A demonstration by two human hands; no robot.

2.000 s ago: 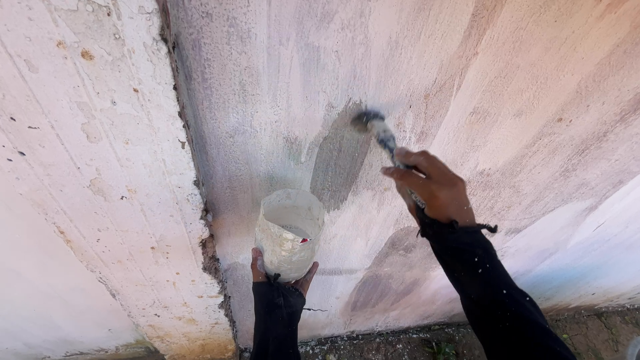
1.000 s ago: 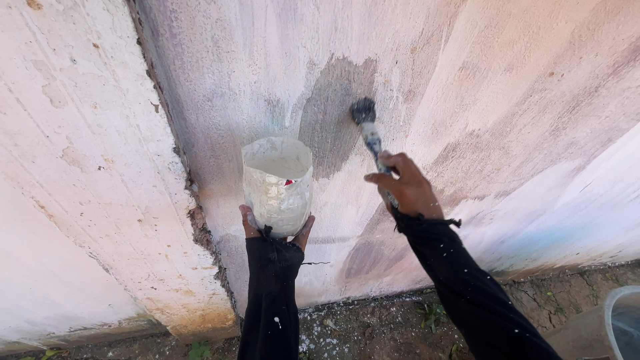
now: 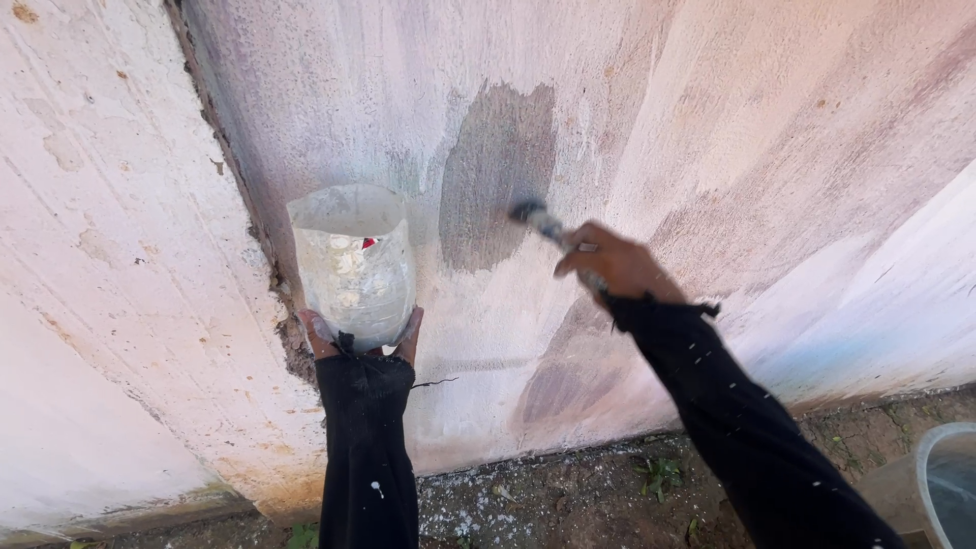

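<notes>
My left hand (image 3: 362, 339) cups the base of a translucent, paint-smeared plastic container (image 3: 354, 274), held upright with its cut rim on top; its contents cannot be made out. In my right hand (image 3: 618, 263) is a paintbrush (image 3: 545, 221), its dark, blurred bristles pointing up and left at the lower right part of a dark, wet-looking patch (image 3: 496, 175). That patch lies on the pale pink and purple painted wall (image 3: 579, 137), right of the container. Black sleeves with white specks cover both arms.
A whitish wall pillar (image 3: 152, 252) with a rough, crumbling edge stands at the left. Soil with white spatters and small weeds (image 3: 659, 476) runs along the wall's foot. A clear plastic bucket (image 3: 919, 488) is at the lower right corner.
The dark patch has grown since the oldest frame. The brush has moved from the patch's upper right side to lower down, and it now tilts more to the left.
</notes>
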